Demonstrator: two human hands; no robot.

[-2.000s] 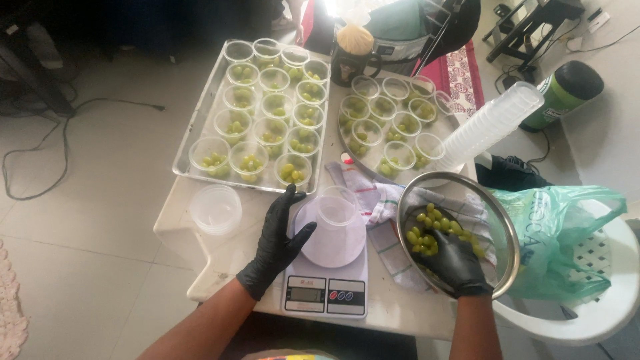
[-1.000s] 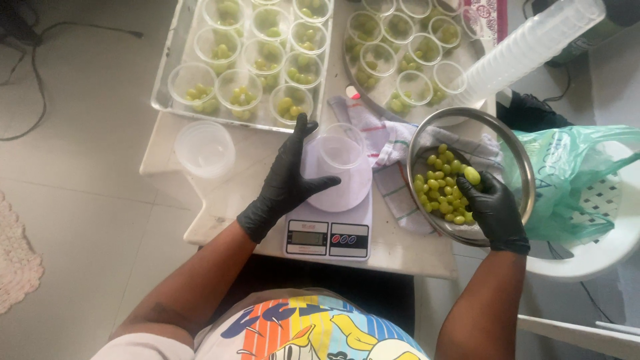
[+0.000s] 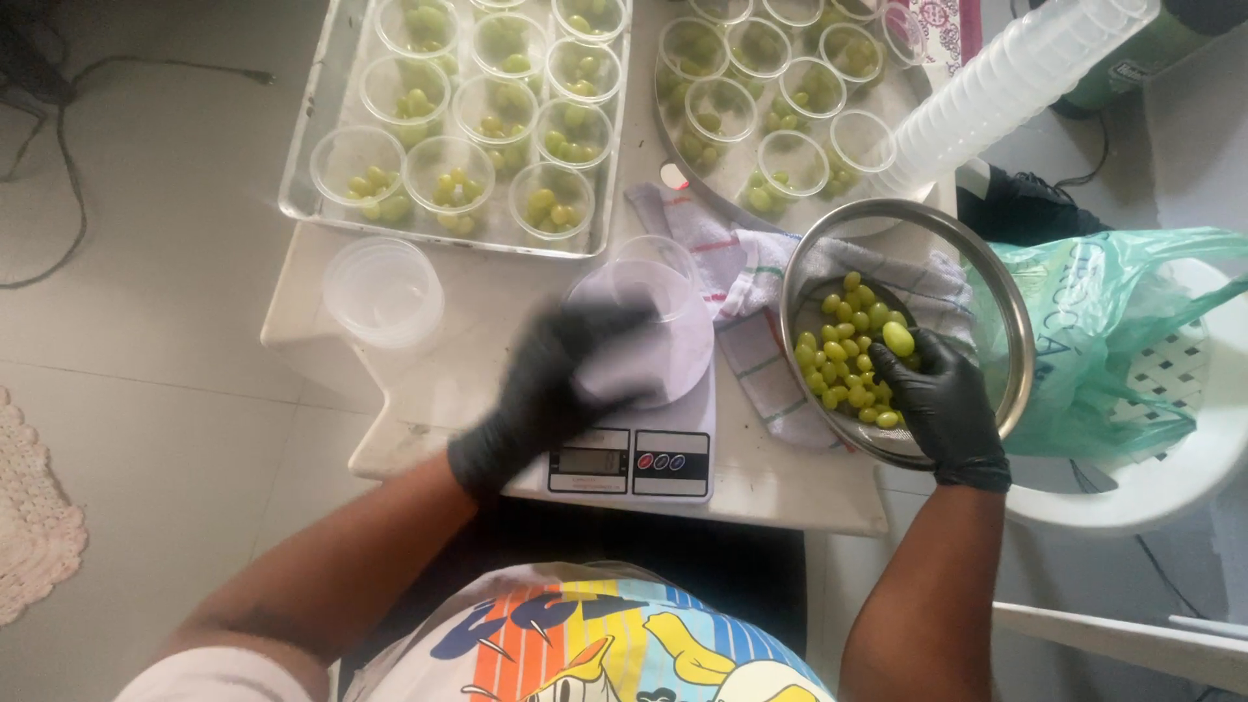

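Both hands wear black gloves. My left hand (image 3: 561,385), blurred, is over the left part of a white kitchen scale (image 3: 673,390), beside an empty clear plastic cup (image 3: 651,278) on its round plate; whether it touches the cup is unclear. My right hand (image 3: 936,390) holds a green grape (image 3: 898,338) between thumb and fingers, above loose green grapes (image 3: 848,361) in a metal-rimmed sieve or bowl (image 3: 1019,322). A striped cloth (image 3: 770,370) lies partly beneath that vessel. Clear cups with grapes stand on a rectangular metal tray (image 3: 439,237) and a round metal tray (image 3: 673,136).
Stacked clear lids or shallow cups (image 3: 382,291) sit at the left of the white table (image 3: 322,258). A long stack of clear cups (image 3: 1024,83) leans at the upper right. A green plastic bag (image 3: 1063,341) rests on a white plastic chair (image 3: 1160,487).
My right hand, low among the grapes two seconds ago, has come up with a grape in its fingers. My left hand is now blurred over the scale. The view has moved closer.
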